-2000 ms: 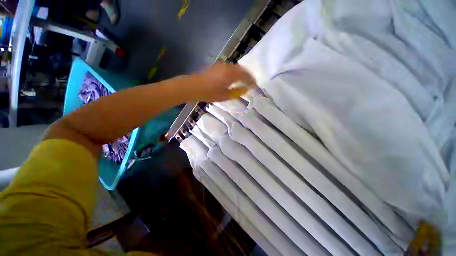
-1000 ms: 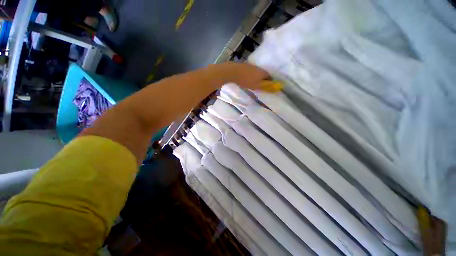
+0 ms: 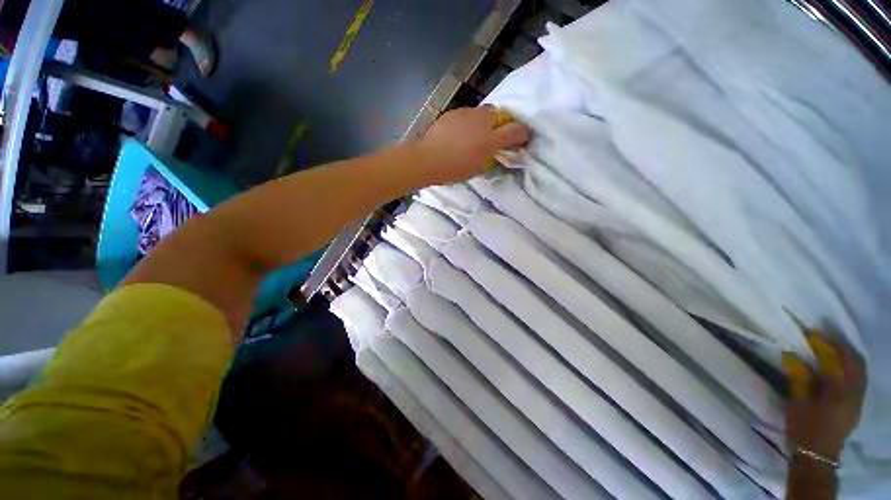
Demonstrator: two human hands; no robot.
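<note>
White fabric [image 3: 684, 127] lies loose and rumpled over the upper right of the rack. Nearer me it runs in parallel folds [image 3: 547, 322] along the bars, with rounded ends by the rack end rail [image 3: 435, 103]. My left hand [image 3: 469, 144], with yellow finger cots, pinches the fabric near the rail, beside the last folded ridge. My right hand [image 3: 824, 391], with yellow finger cots and a thin bracelet, pinches the same fabric at the lower right, at the far end of that ridge. The bars under the fabric are hidden.
A teal bin [image 3: 117, 220] of purple-grey pieces stands left, beyond my forearm. Bare shiny bars [image 3: 855, 24] show at the top right corner. A person's foot [image 3: 200, 51] is at the upper left, near a white frame.
My right hand has come further into view and moved up onto the fabric, its fingers now pinching it. My left hand has shifted slightly along the fabric edge and now grips it.
</note>
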